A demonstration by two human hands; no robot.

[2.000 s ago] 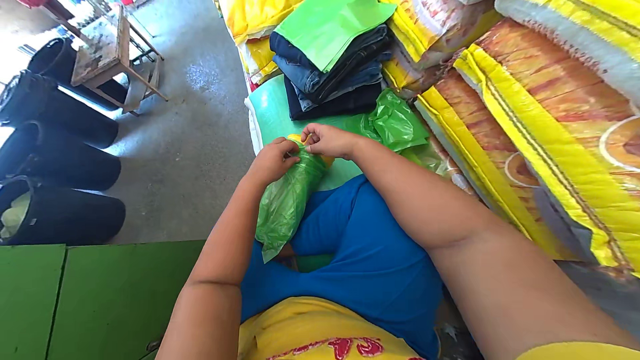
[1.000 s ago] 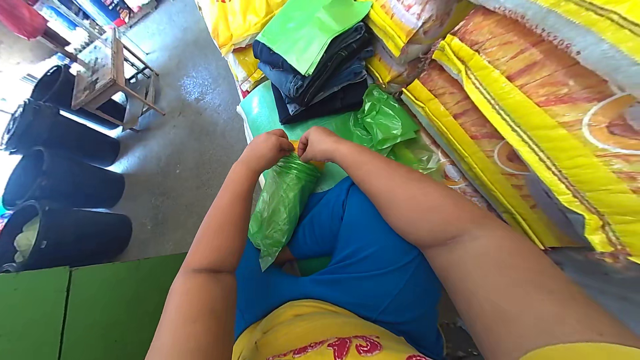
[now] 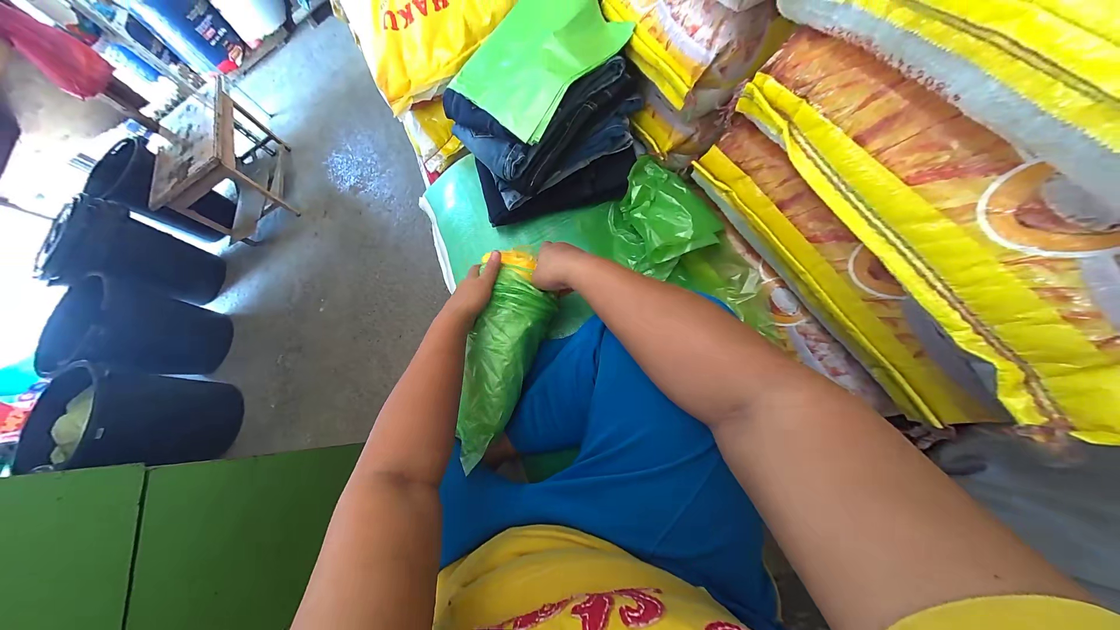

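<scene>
A green plastic bag hangs down over my left thigh, its upper part gathered around something yellow. My left hand grips the left side of the gathered bag, thumb on top near the yellow edge. My right hand is closed on the right side of that edge, its fingertips partly hidden. Beyond my hands, folded jeans lie in a stack with flat bright green plastic sheets on top. A crumpled green plastic bag lies right of my right hand.
Large yellow-edged sacks are piled at the right, and a yellow sack lies behind the jeans. Dark bins stand on the floor at the left near a wooden bench. A green panel is at the lower left.
My left hand has shifted from the top of the gathered bag to its left side, apart from my right hand. More of the yellow edge shows between them.
</scene>
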